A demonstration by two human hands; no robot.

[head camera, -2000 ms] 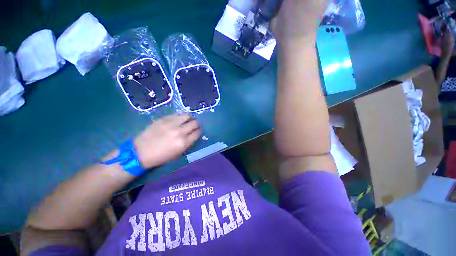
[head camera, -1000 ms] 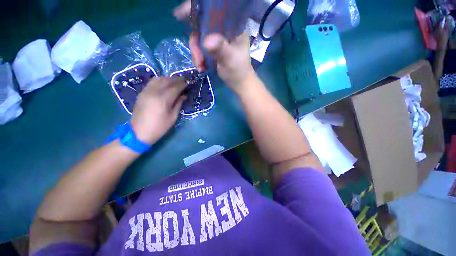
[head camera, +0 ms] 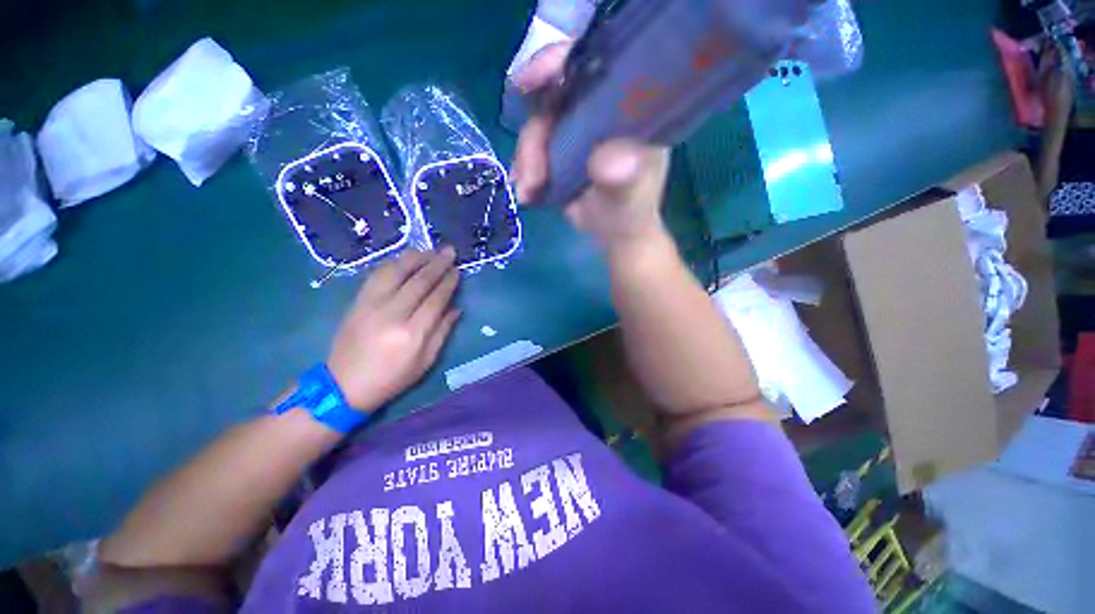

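Note:
Two white housings with black base plates lie side by side on clear plastic bags: a left housing [head camera: 342, 206] and a right housing [head camera: 467, 211]. Thin wire leads cross both plates; one small wire end sticks out past the left housing's lower rim. My left hand [head camera: 402, 314] lies palm down with its fingertips at the near lower-left edge of the right housing, holding nothing visible. My right hand [head camera: 612, 180] is shut around a thick grey electric screwdriver [head camera: 672, 90], raised to the right of the right housing. The screwdriver's bit is not clearly seen.
White foam pouches [head camera: 198, 110] lie at the far left. Behind the screwdriver, the screw feeder is mostly hidden. A turquoise box [head camera: 795, 150] stands right of it. Open cardboard cartons [head camera: 919, 348] with white wrapping are beyond the bench edge. A pale label strip [head camera: 494, 362] lies near my torso.
My left hand has drawn back from over the plates to the right housing's near edge. My right hand has moved the screwdriver rightward, off the right housing. Both plates are now more visible.

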